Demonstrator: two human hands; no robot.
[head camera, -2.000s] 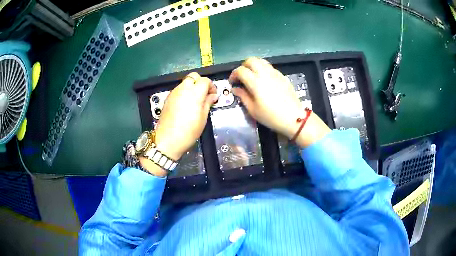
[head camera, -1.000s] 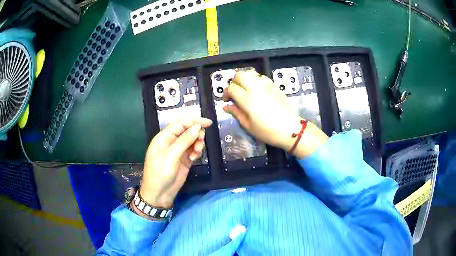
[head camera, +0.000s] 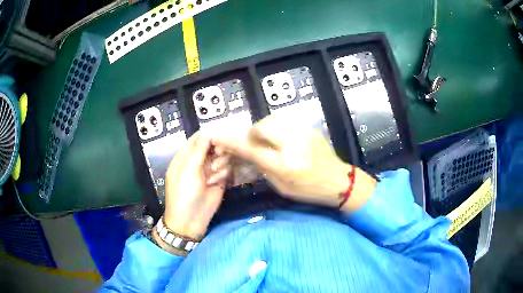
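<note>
A black foam tray (head camera: 256, 60) holds several phone units side by side. Each phone, such as the rightmost phone unit (head camera: 370, 103), has a pale camera block with dark holes at its top and a shiny silver lower area. My left hand (head camera: 195, 183) is over the lower part of the two left phones, fingers curled. My right hand (head camera: 298, 157) is blurred over the lower middle of the tray, its fingertips meeting those of my left hand. Whether anything small is between the fingertips cannot be seen.
A clear strip of black dots (head camera: 70, 109) lies at the left beside a fan (head camera: 7, 134). A perforated cream strip (head camera: 150, 26) lies at the back. An air gun (head camera: 426, 71) lies right of the tray. A parts bin (head camera: 486, 229) with dotted sheets is at the lower right.
My right hand has left the second phone's camera block and moved down to meet my left hand. The camera blocks are all uncovered now. The view has shifted and tilted.
</note>
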